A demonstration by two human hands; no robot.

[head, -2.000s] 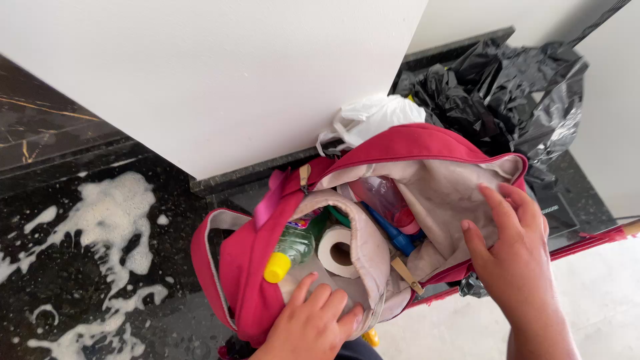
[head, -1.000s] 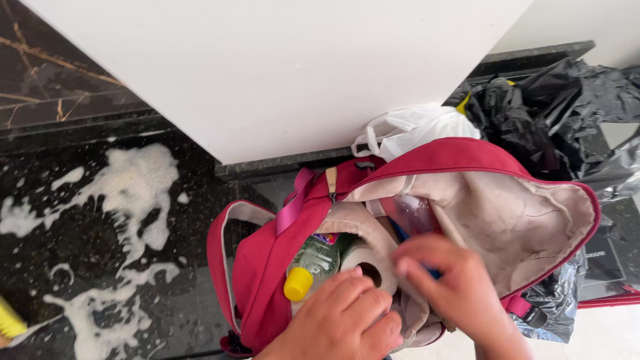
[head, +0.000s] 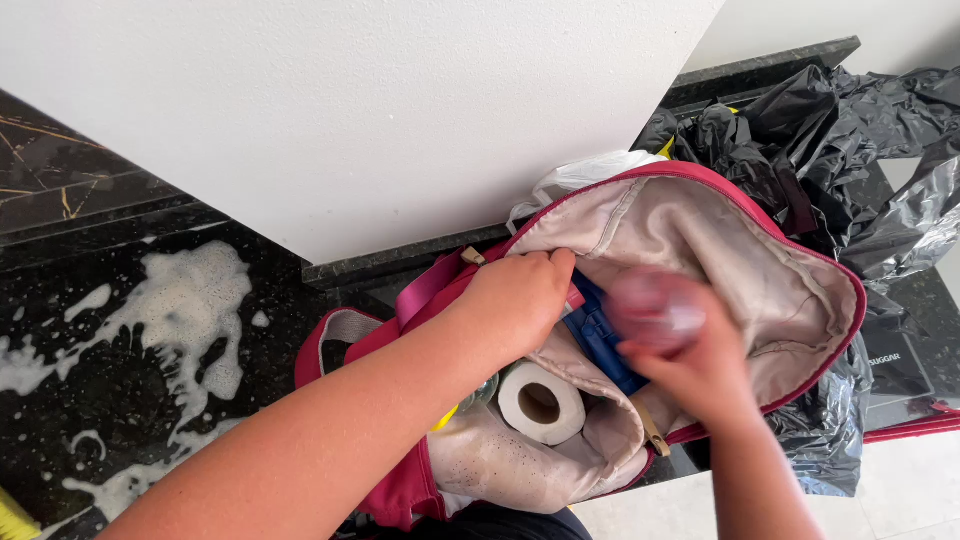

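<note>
A crimson backpack [head: 846, 300] with a pale lining lies unzipped on the dark stone counter. My right hand [head: 701, 360] grips a blurred, clear reddish plastic container [head: 656, 309] inside its main opening. My left hand [head: 525, 296] is at the bag's inner edge, fingers bent around the lining; whether it holds something else is hidden. Between the hands lies a blue plastic object [head: 600, 337], with a small red-and-white item beside my left fingers. A toilet paper roll [head: 541, 403] stands in the front pocket. Beside it, a bottle [head: 480, 394] with a yellow cap is mostly covered by my left forearm.
White foam [head: 187, 300] is spread over the black speckled counter [head: 277, 337] at left. Something yellow [head: 15, 517] is at the lower left corner. A white wall [head: 375, 135] juts out behind the bag. A white plastic bag [head: 585, 176] and crumpled black plastic bags [head: 795, 142] lie behind and right.
My right hand has taken hold of the reddish container, seen inside the bag earlier. My left hand has moved from the front pocket up to the edge of the main opening.
</note>
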